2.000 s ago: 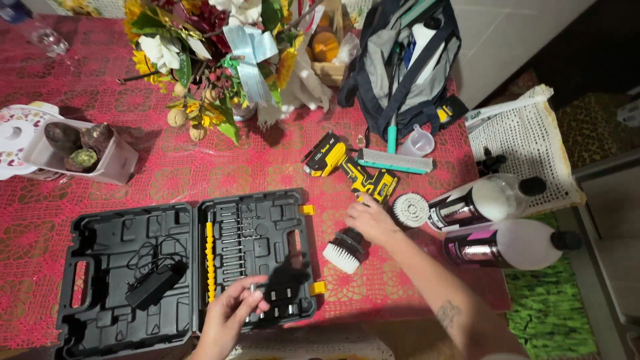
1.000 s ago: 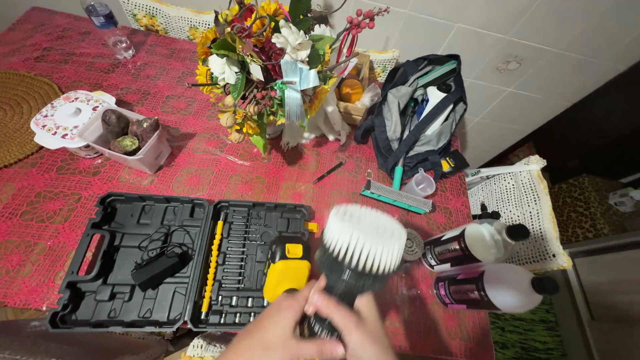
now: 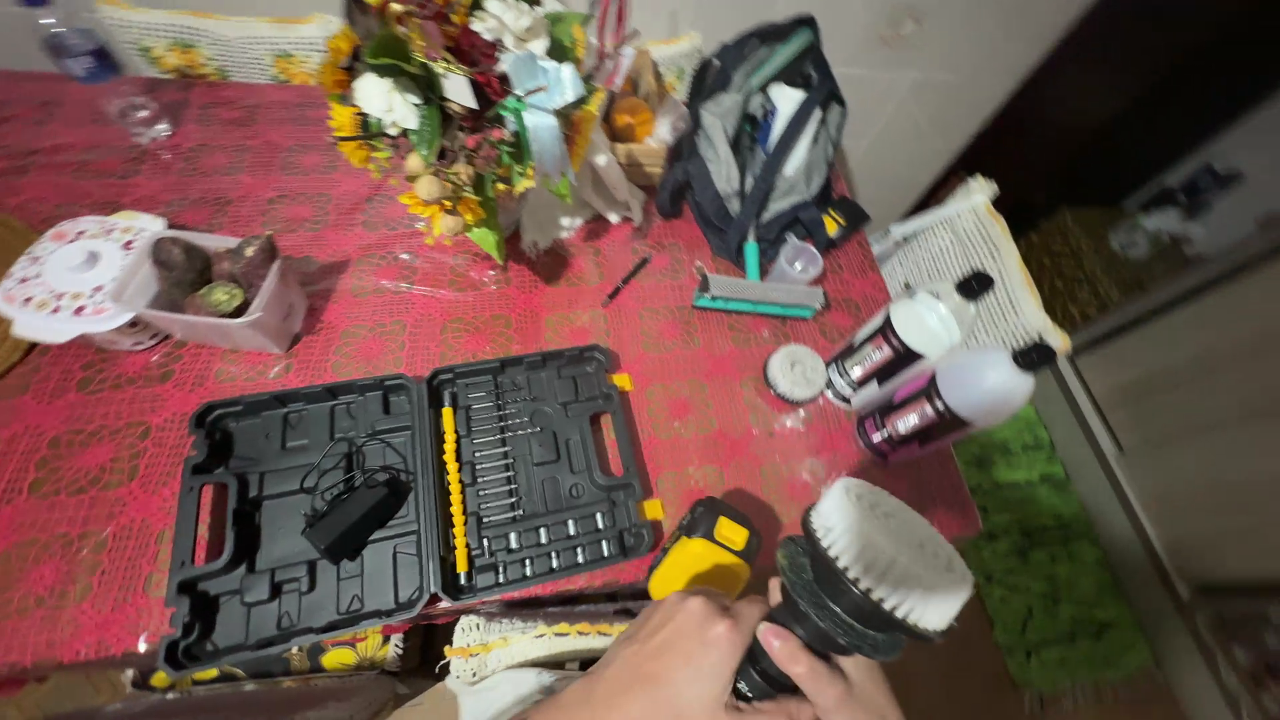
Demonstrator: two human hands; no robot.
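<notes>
A round white-bristled brush (image 3: 885, 555) on a black holder points up and to the right at the lower right. Its drill, whose yellow and black battery base (image 3: 705, 550) shows beside the case, is mostly hidden by my hands. My left hand (image 3: 670, 660) wraps the drill's body near the black chuck. My right hand (image 3: 830, 680) grips close to the chuck from the other side, its fingers partly hidden. An open black tool case (image 3: 300, 540) lies left of them, with drill bits (image 3: 500, 440), sockets (image 3: 555, 550), a yellow flexible shaft (image 3: 454, 490) and a black charger (image 3: 355, 518).
Two bottles (image 3: 900, 340) (image 3: 950, 400) stand at the table's right edge beside a smaller round brush (image 3: 796, 373). Behind are a squeegee (image 3: 760, 296), a plastic cup (image 3: 796, 262), a backpack (image 3: 765, 140) and flowers (image 3: 470, 120). A pink container (image 3: 225, 300) and lidded dish (image 3: 80, 270) stand left.
The drill lay on the table two seconds ago; it has been picked up with the brush on it and is now in both hands. My left hand has left the case.
</notes>
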